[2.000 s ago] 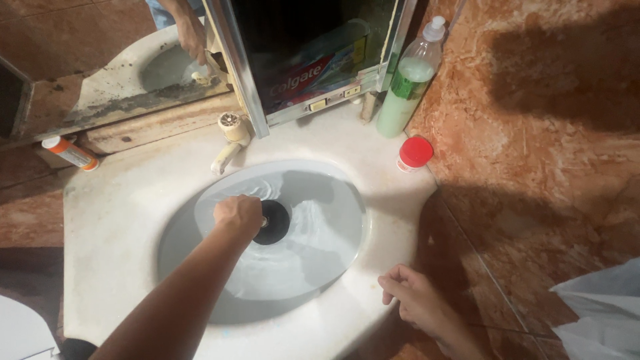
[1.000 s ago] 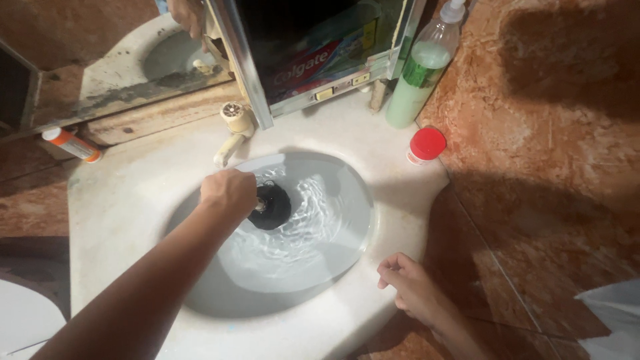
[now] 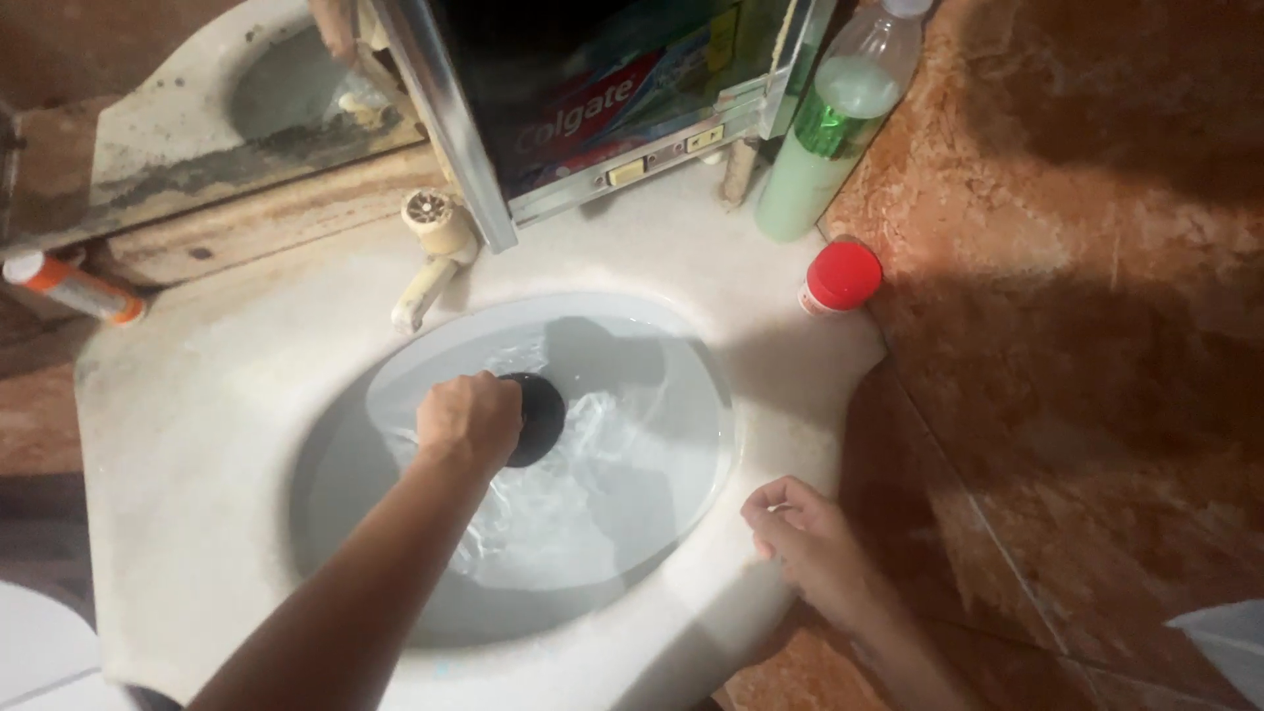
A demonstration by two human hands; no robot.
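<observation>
My left hand point(image 3: 469, 420) is closed over the basin, its fist around the upper part of a plunger, whose handle is hidden by the fingers. The plunger's round black rubber cup point(image 3: 538, 420) sits in the water near the middle of the oval washbasin point(image 3: 731, 434), partly covered by the knuckles. Rippled water surrounds it. My right hand point(image 3: 795, 528) is at the front right rim of the washstand, fingers loosely curled, with nothing seen in them; whether it touches the rim is unclear.
A cream plastic tap point(image 3: 430, 262) stands behind the basin. At the back right are a clear bottle of green liquid point(image 3: 829, 128) and a red-lidded jar point(image 3: 841, 276). An orange and white tube point(image 3: 74, 286) lies far left. A metal-framed cabinet point(image 3: 612, 178) and a mirror point(image 3: 247, 109) stand behind.
The water's ripples have changed around the black cup, which stays near the middle of the basin in my left hand. My right hand remains by the rim. The view is somewhat closer.
</observation>
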